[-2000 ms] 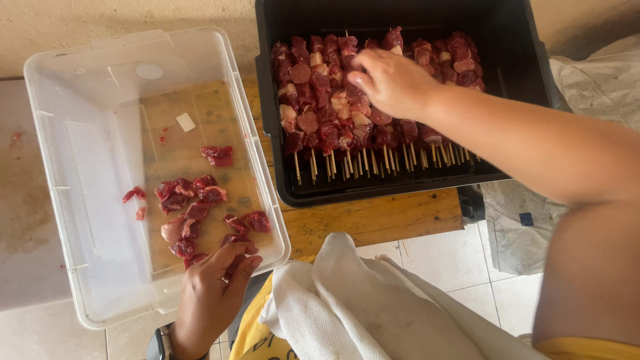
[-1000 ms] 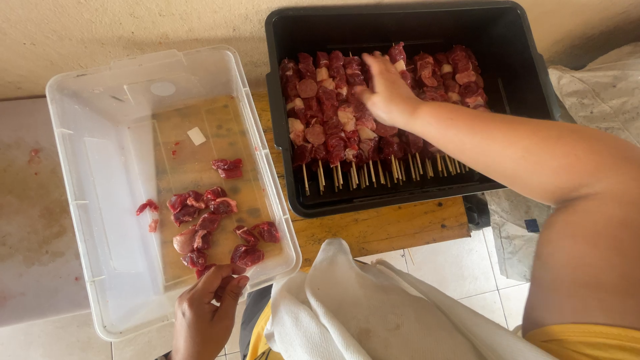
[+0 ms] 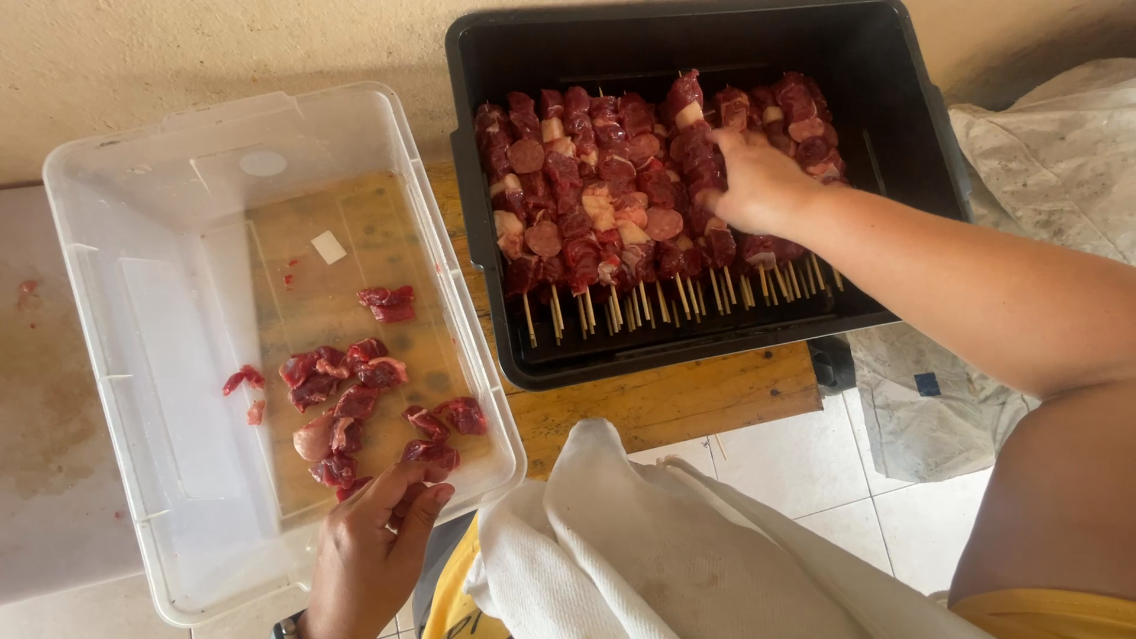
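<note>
My right hand rests on a raw meat skewer in the black plastic tub; its fingertips lie along the skewer's side, partly hidden. Rows of skewers with red meat, pale fat and round sausage slices fill much of the tub, their bare stick ends toward me. My left hand is at the near rim of the clear plastic bin, fingers bent beside a piece of red meat. Whether the fingers pinch it is unclear. Loose meat chunks lie on the bin's floor.
Both containers stand on a yellow wooden bench against a wall. A stained white surface lies at the left, whitish sacks at the right. A white cloth covers my lap, over a tiled floor.
My right hand has moved rightward over the skewers in the black tub. My left hand stays near the same corner of the clear bin.
</note>
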